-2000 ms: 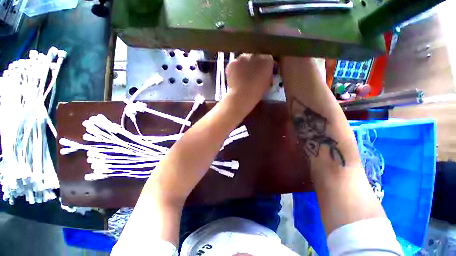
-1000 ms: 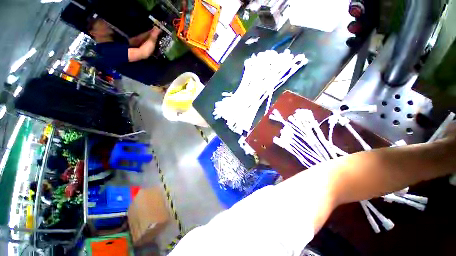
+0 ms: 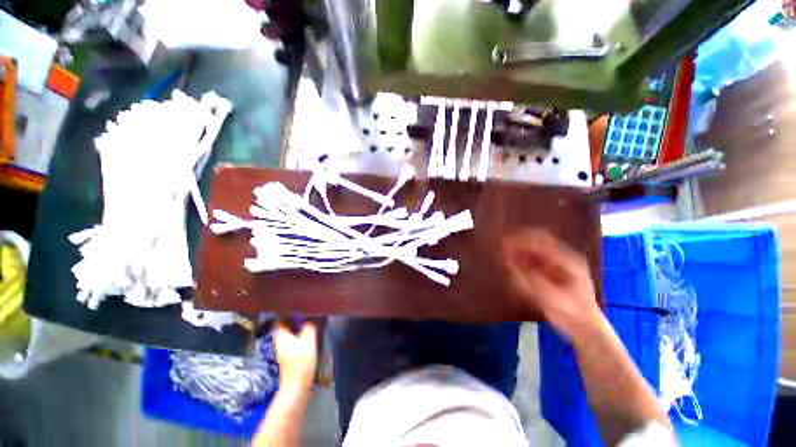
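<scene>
Several white cable leads lie in a loose bunch on the reddish-brown work board. Several parallel white leads sit in the dark fixture on the perforated plate, under the green press head. My right hand is blurred over the right part of the board; whether it holds anything cannot be told. My left hand is below the board's front edge, left of my lap; its fingertips are partly hidden at the board's edge.
A thick white cable bundle lies on the dark green bench. A blue bin with white leads is at right, a smaller blue bin at lower left. A control panel and grey rods are at right.
The view has swung left and back to the machine. Both hands have left the fixture: the left is now below the board's front edge, the right over the board. Parallel leads now show in the fixture.
</scene>
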